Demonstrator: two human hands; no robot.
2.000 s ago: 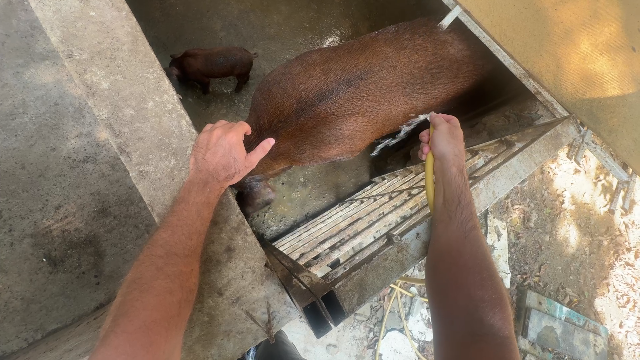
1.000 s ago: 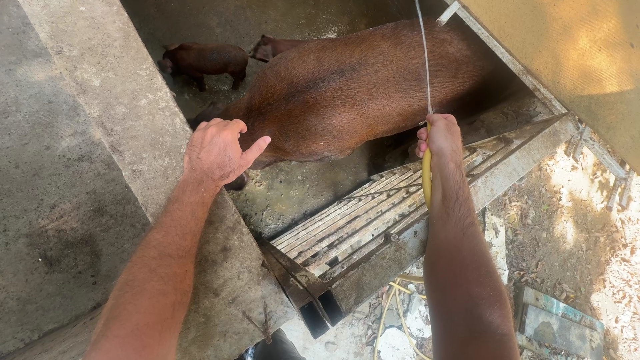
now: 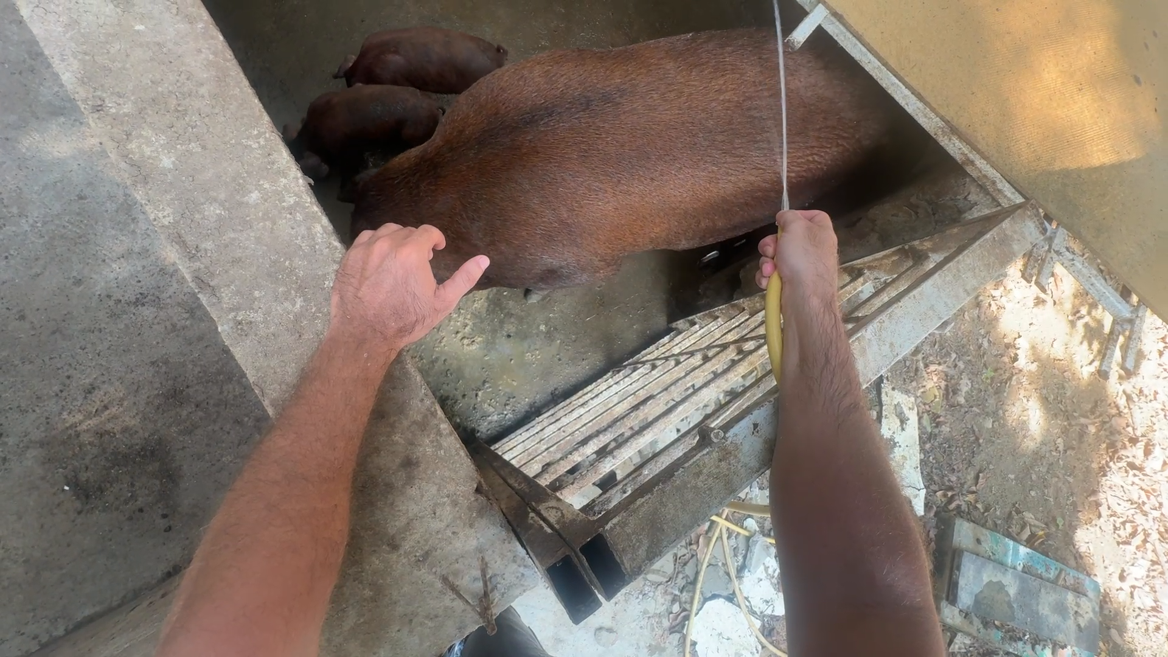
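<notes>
My right hand (image 3: 799,246) is closed around a yellow hose (image 3: 774,324), above the slatted metal gate (image 3: 639,401). A thin jet of water (image 3: 782,100) runs from that hand toward the top of the view. My left hand (image 3: 392,283) holds nothing, its thumb apart from the fingers, over the inner edge of the concrete wall (image 3: 182,137); whether it rests on the wall is unclear. Beyond it a large reddish-brown pig (image 3: 620,146) stands in the pen, its head low and partly hidden. Two small brown piglets (image 3: 424,59) are close together by its head.
The gate's rusty metal frame (image 3: 684,493) meets the wall at lower middle. More yellow hose (image 3: 703,575) lies on the rubble outside. A tan sheet (image 3: 1031,100) on a metal frame covers the upper right. A weathered panel (image 3: 1031,584) lies on leafy ground at lower right.
The water stream, earlier low beside the big pig, now points up the view. The big pig's head has shifted from near the wall and gate toward the piglets. A second piglet has come fully into view.
</notes>
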